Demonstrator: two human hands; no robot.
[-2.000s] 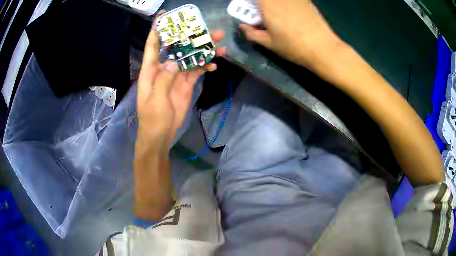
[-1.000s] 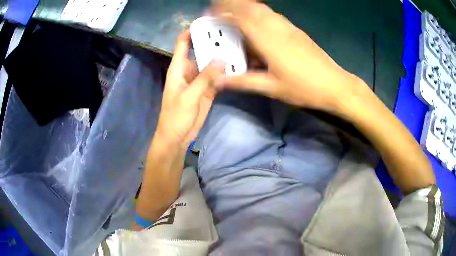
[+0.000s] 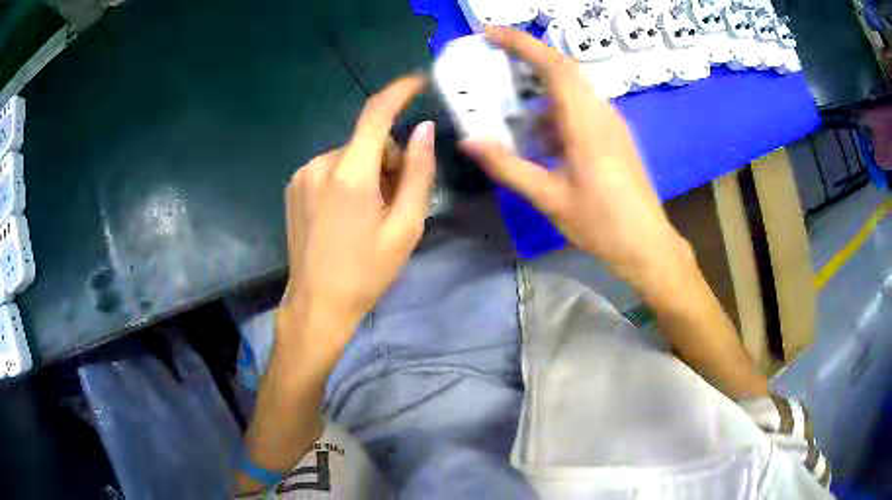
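A white adapter (image 3: 476, 90) with slots in its face is blurred near the top centre, above the worktop's front part. My right hand (image 3: 587, 161) grips it from its right side, fingers at the top and thumb at the bottom. My left hand (image 3: 362, 190) is just to its left, thumb and fingers apart and curved, holding nothing. A blue band (image 3: 259, 473) is on my left wrist. Whether both shells of the adapter are joined cannot be told.
The dark green worktop (image 3: 196, 146) spans the left. White slotted pieces (image 3: 14, 256) line its left edge. Rows of white pronged pieces (image 3: 641, 27) lie on the blue mat (image 3: 724, 122) at upper right. A cardboard box (image 3: 785, 254) stands below right. The translucent liner bag (image 3: 156, 425) is lower left.
The view has turned to the right, toward the blue mat. My left hand has let go of the white adapter, and my right hand now holds it alone.
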